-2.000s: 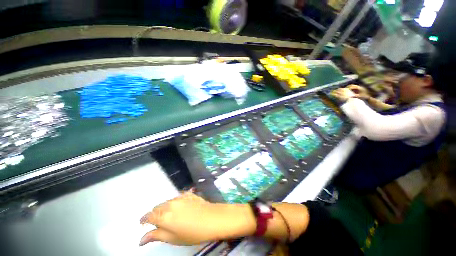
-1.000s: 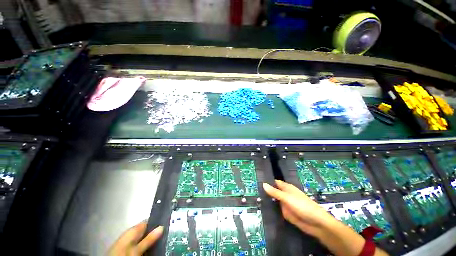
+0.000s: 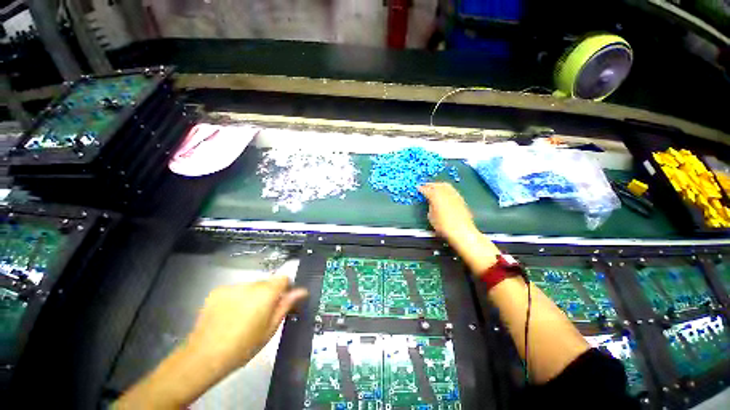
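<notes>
My right hand [image 3: 448, 211], with a red wrist strap [image 3: 501, 272] and thin cord, is at the lower right edge of the pile of blue components [image 3: 403, 171]; its fingertips are bent down and whether they grip a piece cannot be told. My left hand [image 3: 244, 313] is bare, over the metal plate beside the pallet's left edge, fingers curled; nothing shows in it. The black pallet [image 3: 384, 325] in front of me holds green circuit boards [image 3: 414, 288]. Silvery-white components [image 3: 308, 178] lie left of the blue pile.
A plastic bag of blue components [image 3: 544, 180], dark-handled tool [image 3: 631, 198] and black bin of yellow parts [image 3: 693, 183] are at right. Stacked pallets [image 3: 92, 120] and a pink and white cloth [image 3: 211, 150] are at left. Loaded pallets flank mine. A green fan [image 3: 595, 67] is behind.
My right hand has left the pallet's right edge and moved up to the blue pile. My left hand has moved up from the pallet's lower left edge. The view has shifted slightly.
</notes>
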